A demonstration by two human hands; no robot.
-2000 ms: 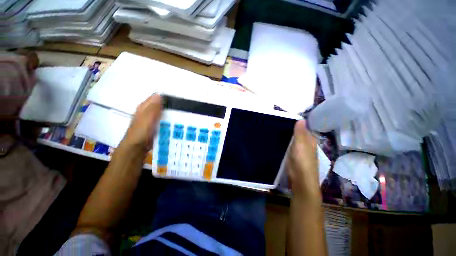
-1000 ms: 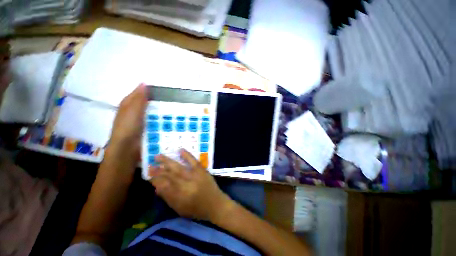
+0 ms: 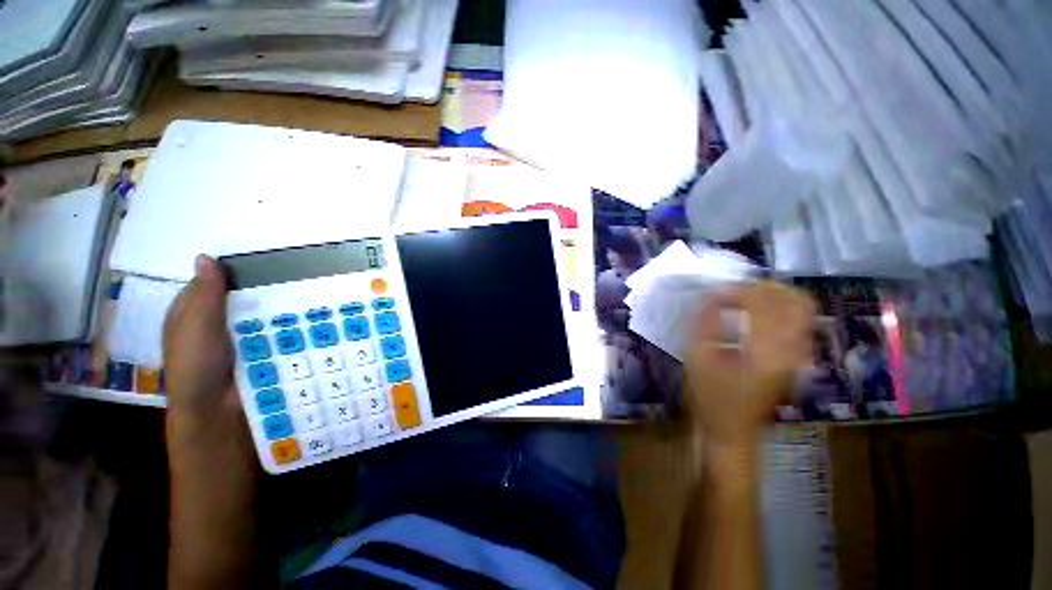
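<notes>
A white calculator with blue and orange keys and a black writing panel [image 3: 485, 317] is tilted, face up, near the bench's front edge. Its grey display shows a digit. My left hand [image 3: 202, 346] grips its left edge. My right hand [image 3: 750, 340] is blurred, right of the calculator, beside white leaflets [image 3: 675, 288]. A small white patch shows at its fingers; I cannot tell if it is held. The crumpled white cloth is not seen separately.
A face-down white slab [image 3: 260, 190] lies behind the calculator. White slabs are stacked at the back left [image 3: 294, 52]. A milky white sheet stack [image 3: 606, 92] is at the back. Fanned white sleeves [image 3: 854, 150] stand at the right.
My right hand first held the calculator's right edge, then touched its keys, and is now off it to the right. The calculator has tilted and its display now shows a digit.
</notes>
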